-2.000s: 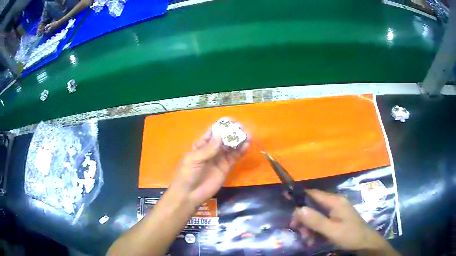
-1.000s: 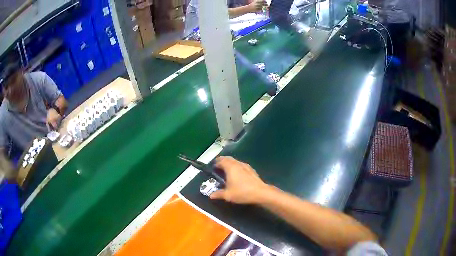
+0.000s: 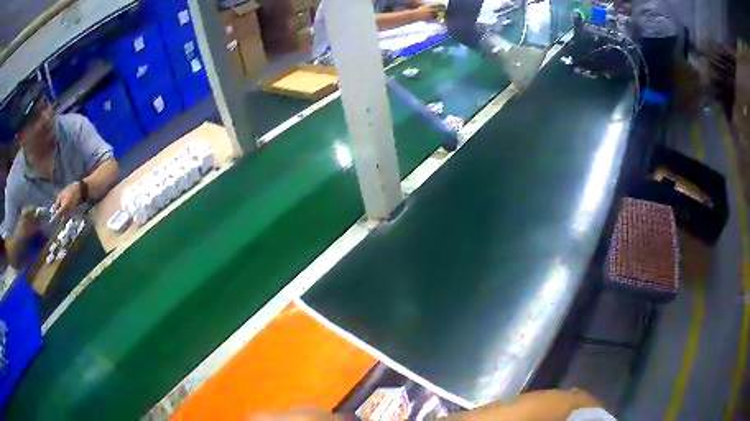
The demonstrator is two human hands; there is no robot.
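The work mat (image 3: 275, 362) lies at the bottom of the picture, with its orange part, a dark printed strip and a white edge. A pale printed patch (image 3: 385, 404) shows on the dark strip. My right forearm (image 3: 526, 408) crosses the bottom edge, and its hand is cut off below. A blurred strip of skin, perhaps my left hand (image 3: 284, 415), shows at the bottom edge over the orange. What either hand holds is hidden. No cutters show.
A green conveyor (image 3: 222, 255) runs beyond the bench rail (image 3: 329, 255). A white post (image 3: 370, 115) stands at the rail. A seated person (image 3: 62, 156) handles white units across the belt. A reddish-brown stool (image 3: 644, 247) and black tote (image 3: 695, 193) are at right.
My right hand has moved from the bench down out of the picture with the dark tool. The white unit beside it is gone from the bench. A skin strip now shows at the bottom edge.
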